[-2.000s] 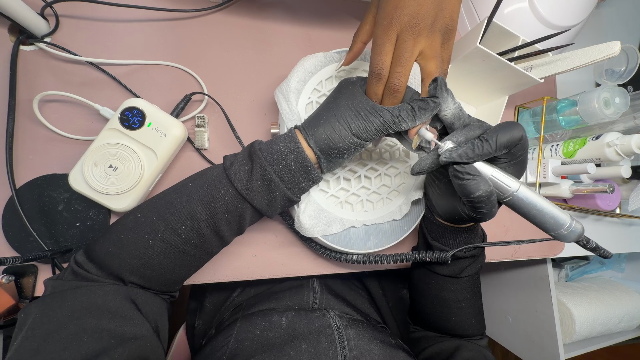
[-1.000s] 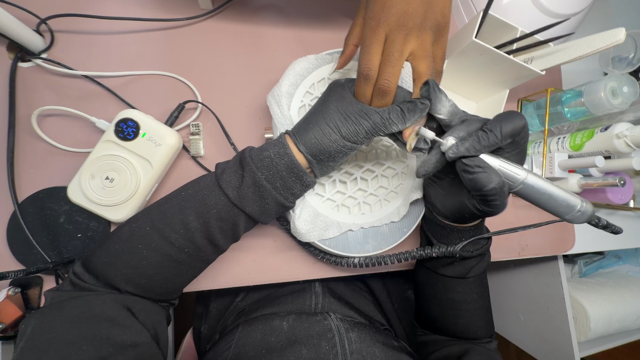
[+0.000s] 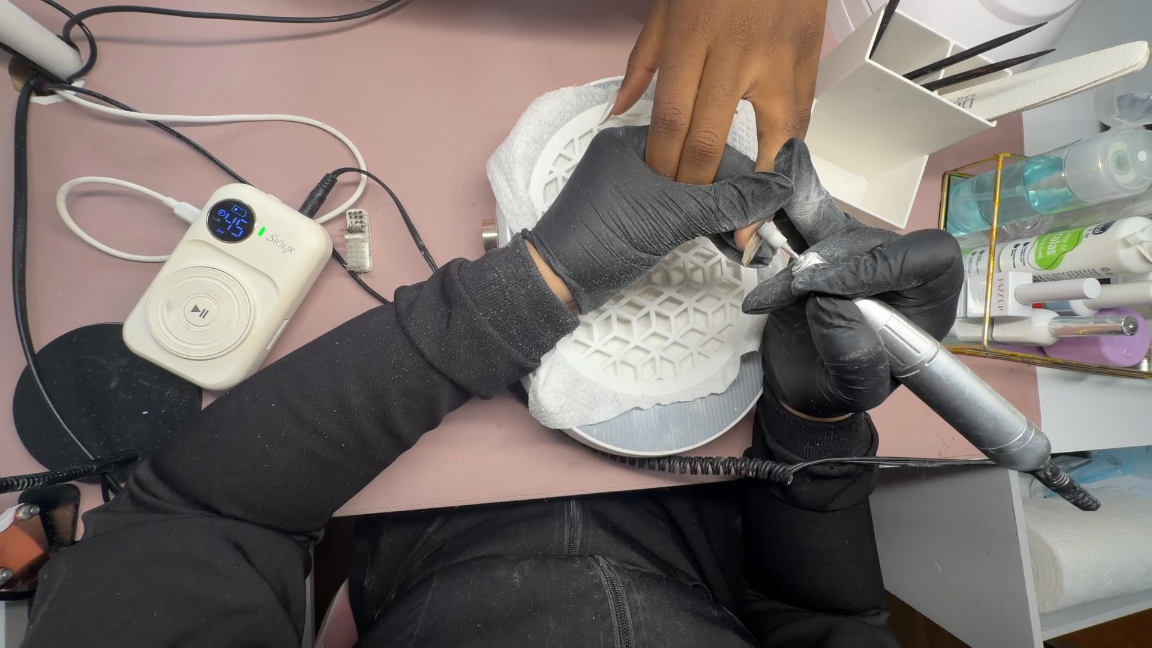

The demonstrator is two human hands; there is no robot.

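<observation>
My left hand [image 3: 630, 216], in a black glove, grips a finger of another person's hand [image 3: 729, 81], which reaches in from the top. In my gloved right hand [image 3: 855, 306] is a silver electric nail drill [image 3: 954, 387], held like a pen. The drill's pale bit [image 3: 772, 236] is at the gripped finger's nail [image 3: 754, 247]; whether they touch I cannot tell. Beneath the hands lies a round dust collector with a white lattice grille [image 3: 666, 315], ringed by white paper towel [image 3: 576, 400].
A white drill control unit [image 3: 229, 283] with cables and a small brush [image 3: 357, 241] are at the left. An organizer [image 3: 886, 117] with files and thin black tools stands at the upper right. A gold-edged tray [image 3: 990, 261] of bottles is at the right. The coiled cord [image 3: 702, 465] runs along the front edge.
Both gloved hands remain at the other person's finger, with the drill still in the right. The drill has tilted slightly, its rear end shifting.
</observation>
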